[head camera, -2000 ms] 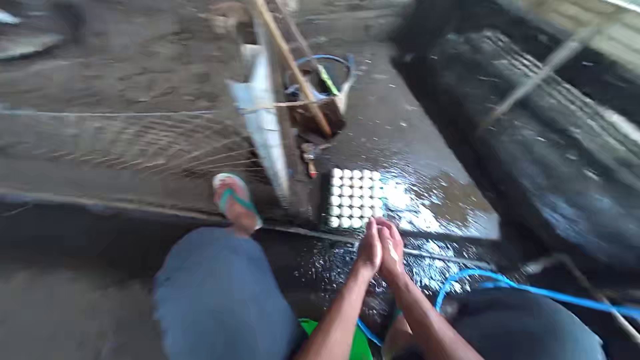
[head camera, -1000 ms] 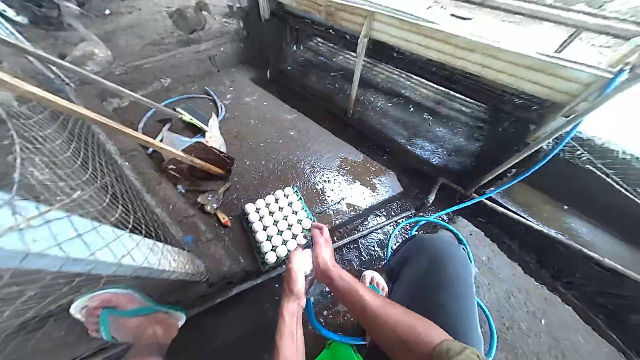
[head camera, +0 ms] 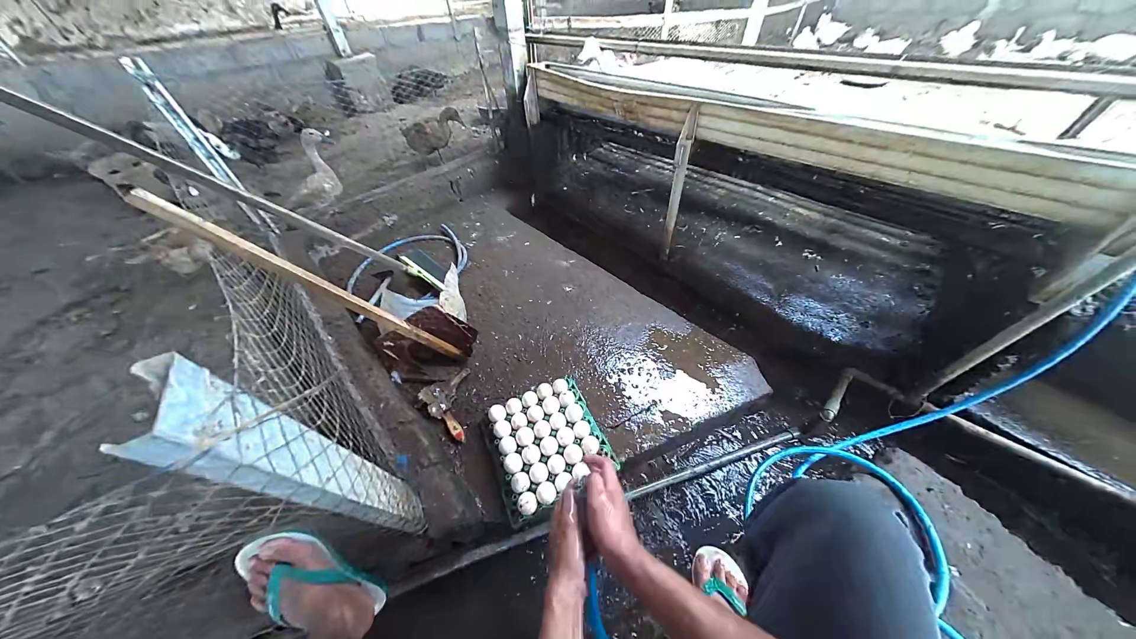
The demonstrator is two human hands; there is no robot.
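Note:
My left hand and my right hand are held palm to palm at the bottom centre, fingers pointing forward. A narrow dark gap shows between the wrists; whether anything is between the palms is hidden. Just beyond the fingertips a green egg tray lies on the wet concrete, filled with rows of white eggs. The fingers overlap its near right corner in the view, and touching cannot be told. A blue hose coils beside the right knee, and part of it shows below the hands.
A brush with an orange handle and a brown scoop-like thing lie left of the tray. Wire netting and a metal channel post stand at left. A metal pipe crosses behind the hands. Ducks are farther back.
The view has swung and now takes in more of the pen. A whitish thing seen between my hands a second ago no longer shows, and the palms look closer together.

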